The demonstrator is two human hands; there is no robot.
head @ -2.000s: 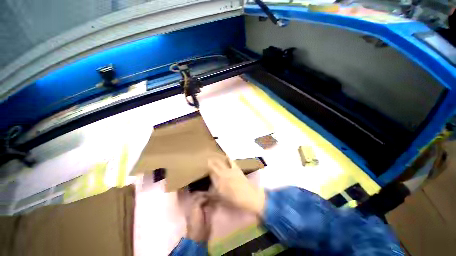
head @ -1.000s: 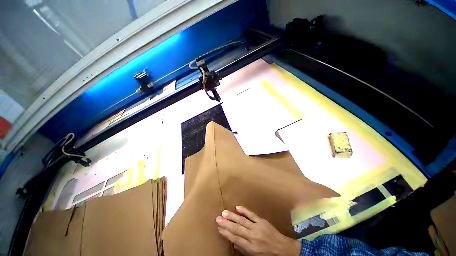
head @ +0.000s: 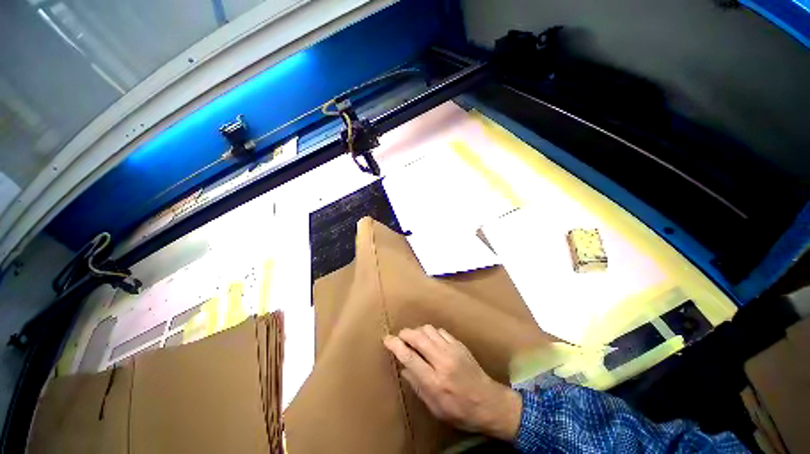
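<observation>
A large brown panel (head: 355, 355) with a dark centre line lies raised in a soft ridge at the front of the bed, its tip over a black opening (head: 342, 232) in the pale bed covering (head: 444, 208). My right hand (head: 448, 377) is on the panel beside the centre line, fingers curled together and pinching the material there. The panel's lower end is cut off by the picture's bottom edge. My left hand is out of the picture.
Stacked brown panels (head: 195, 381) lie at the left front. A worn yellow block (head: 587, 249) sits on the covering at right. A black cross beam (head: 266, 177) with a laser head (head: 359, 137) spans behind. More brown pieces (head: 786, 377) show at lower right.
My left hand has left the picture since the earliest frame. The panel now lies spread towards me. My right hand has moved slightly up the panel, its fingers changing from flat to curled.
</observation>
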